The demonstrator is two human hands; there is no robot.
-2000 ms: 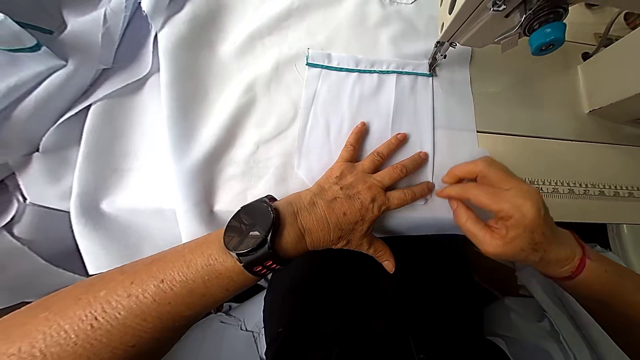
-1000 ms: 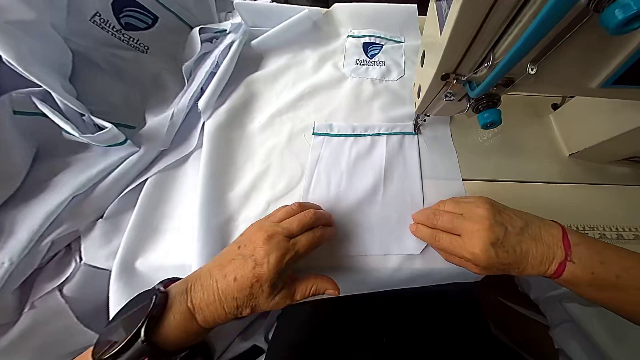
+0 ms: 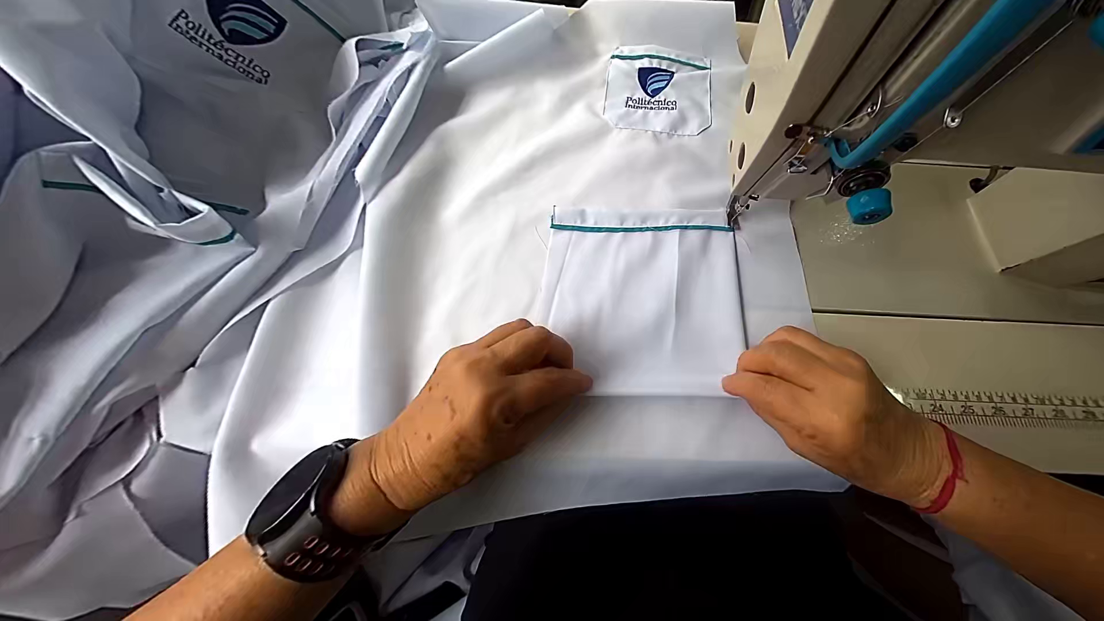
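A white pocket piece with teal piping (image 3: 642,302) lies on a larger white fabric panel (image 3: 457,233). The sewing machine's presser foot (image 3: 734,212) sits at the pocket's top right corner. My left hand (image 3: 483,414), wearing a black watch, pinches the pocket's lower left edge, fingers partly curled. My right hand (image 3: 828,414), with a red wrist string, pinches its lower right corner between thumb and fingers. A smaller pocket with an embroidered shield and writing (image 3: 657,90) is on the panel above.
The sewing machine head (image 3: 828,95) with a blue tube and blue knob stands at upper right. A measuring tape strip (image 3: 1000,407) runs along the machine table (image 3: 949,354) at right. More white garment pieces with teal piping (image 3: 172,285) are heaped at left.
Two seconds ago my left hand was spread flat on the pocket's lower part; it is now at the lower left edge with fingers curled. My right hand has come to the lower right corner.
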